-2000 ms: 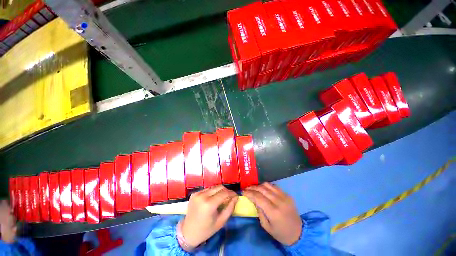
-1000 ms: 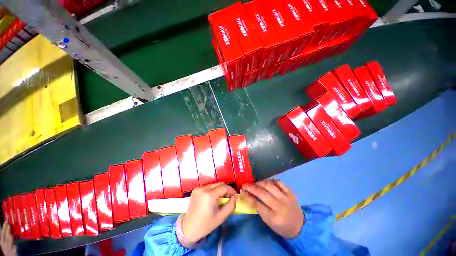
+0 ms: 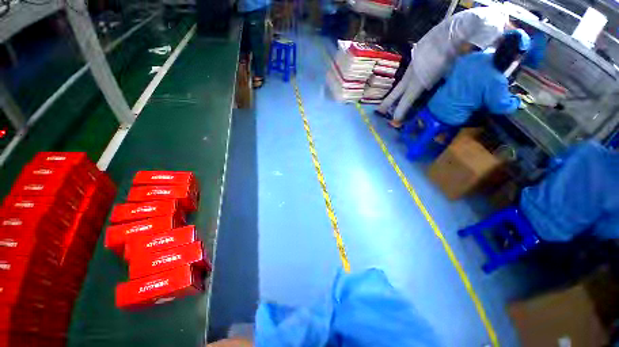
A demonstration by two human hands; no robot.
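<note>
A loose slanted group of several red retail boxes lies on the dark-green worktop at left. A neat block of stacked red boxes stands farther left, cut off by the picture's edge. A small strip of skin, apparently my right hand, shows at the bottom edge beside my blue sleeve; its fingers and anything in them are hidden. My left hand is out of view. The yellow sticker sheet is not visible.
A pale metal rail and grey upright run along the left. Blue floor with yellow-striped lines lies at right. People in blue and white smocks, blue stools, cartons and a stack of boxes are beyond.
The view has swung right and up, showing the aisle and other workers. The waiting row, the yellow sheet and my left hand have left the picture; my right hand is nearly cut off.
</note>
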